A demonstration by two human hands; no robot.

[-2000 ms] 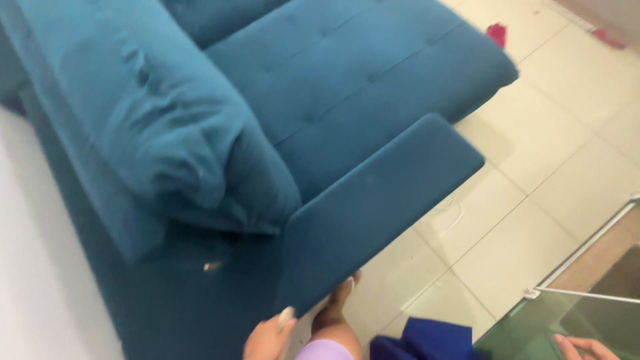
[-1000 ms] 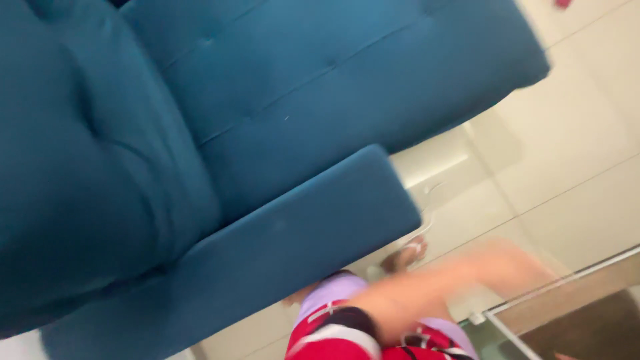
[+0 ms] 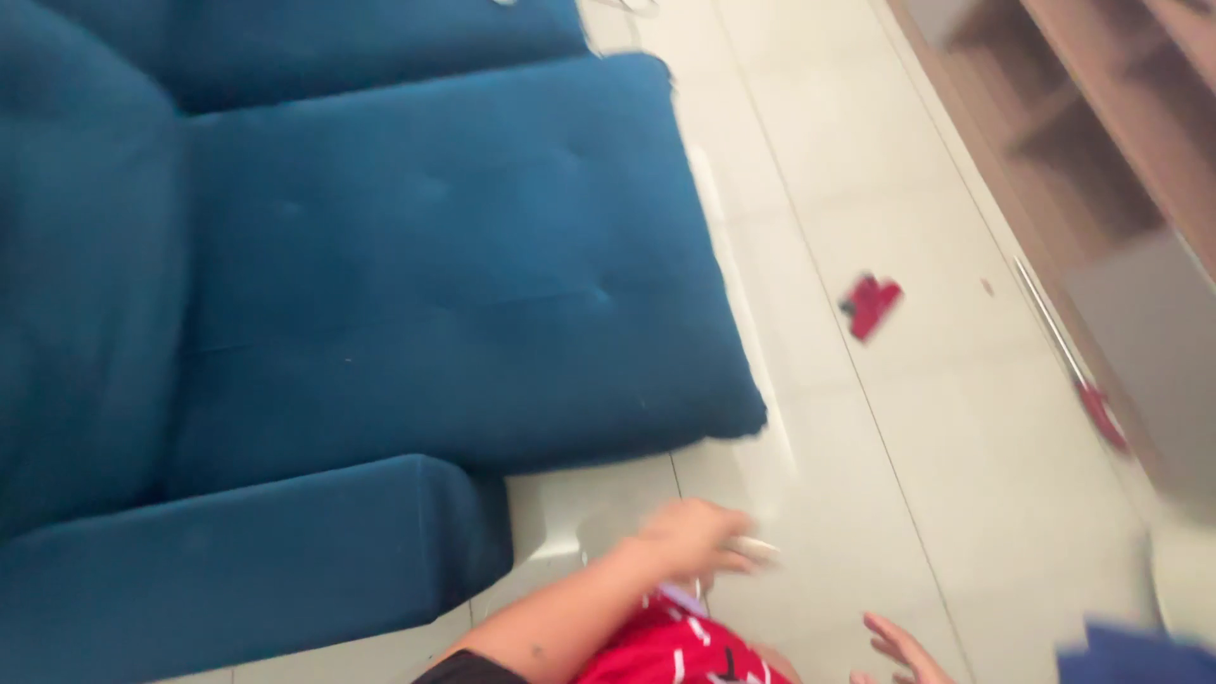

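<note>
My left hand (image 3: 698, 541) is blurred above the tiled floor, just past the front end of the sofa's armrest (image 3: 237, 560). Its fingers are curled around a small whitish object (image 3: 752, 548), too blurred to name. My right hand (image 3: 902, 651) shows only in part at the bottom edge, its fingers spread, with nothing seen in them. The blue fabric sofa (image 3: 427, 256) fills the left side, its tufted seat extending toward the middle. Red patterned clothing (image 3: 684, 646) covers my lap area below the left hand.
A red item (image 3: 869, 306) lies on the light floor tiles (image 3: 807, 237). A wooden shelf unit (image 3: 1092, 123) stands at the right, with a thin metallic rod (image 3: 1050, 318) and another red item (image 3: 1102, 416) beside its base. Something blue (image 3: 1130, 655) is at the bottom right.
The view has shifted strongly along the sofa. My left hand, low by the armrest's side two seconds ago, is now beyond the armrest's front end. The glass-topped piece at lower right has left view.
</note>
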